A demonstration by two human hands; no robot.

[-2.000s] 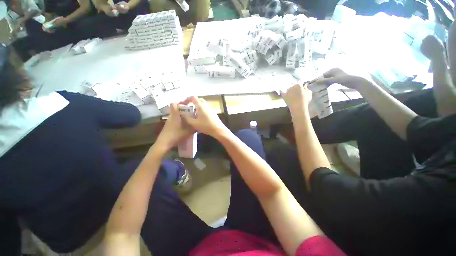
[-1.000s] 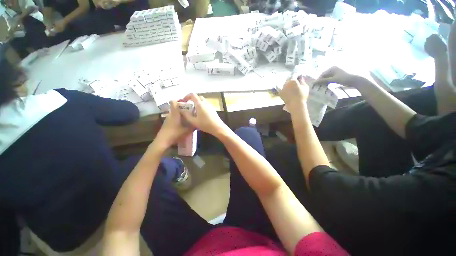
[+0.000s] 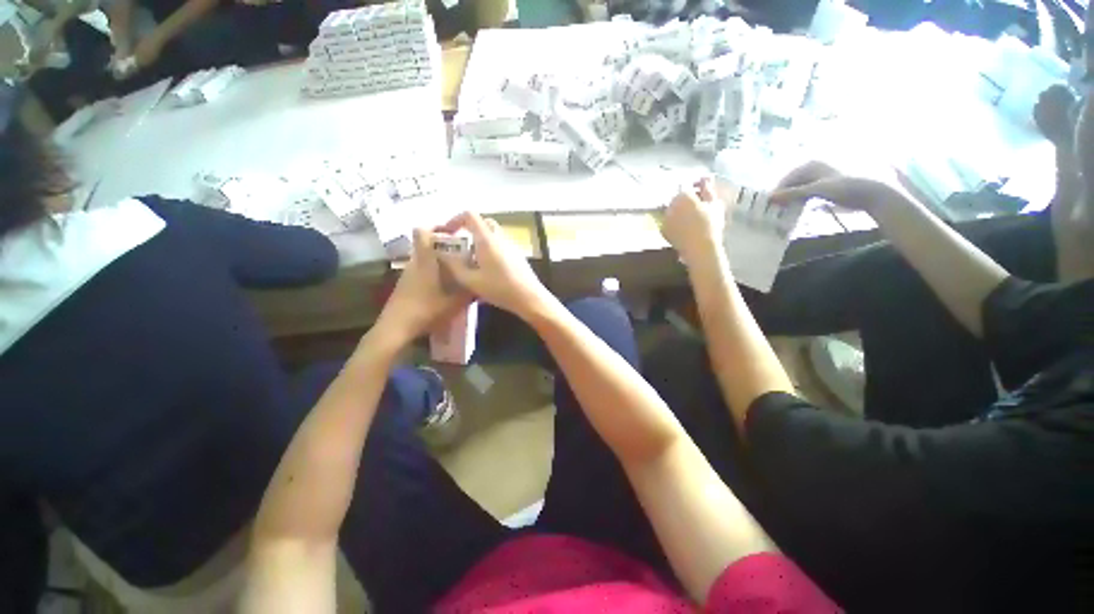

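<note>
A slim white folding carton (image 3: pixel 454 333) hangs upright between my hands, just off the near table edge. Its printed end (image 3: pixel 451 245) shows at the top between my fingers. My left hand (image 3: pixel 418 288) is wrapped around the carton from the left. My right hand (image 3: pixel 494 271) holds it from the right, with fingertips at the top end. The fingers hide the carton's upper part, and whether its end flap is fully closed cannot be told.
Loose cartons (image 3: pixel 360 198) lie on the white table beyond my hands. A carton stack (image 3: pixel 372 50) and a jumbled pile (image 3: pixel 672 90) stand farther back. People sit close on both sides; the right neighbour's hands hold a flat carton blank (image 3: pixel 758 240).
My hands still hold the carton in nearly the same place, with small finger shifts at its top. The right neighbour's blank has turned and now hangs down flat.
</note>
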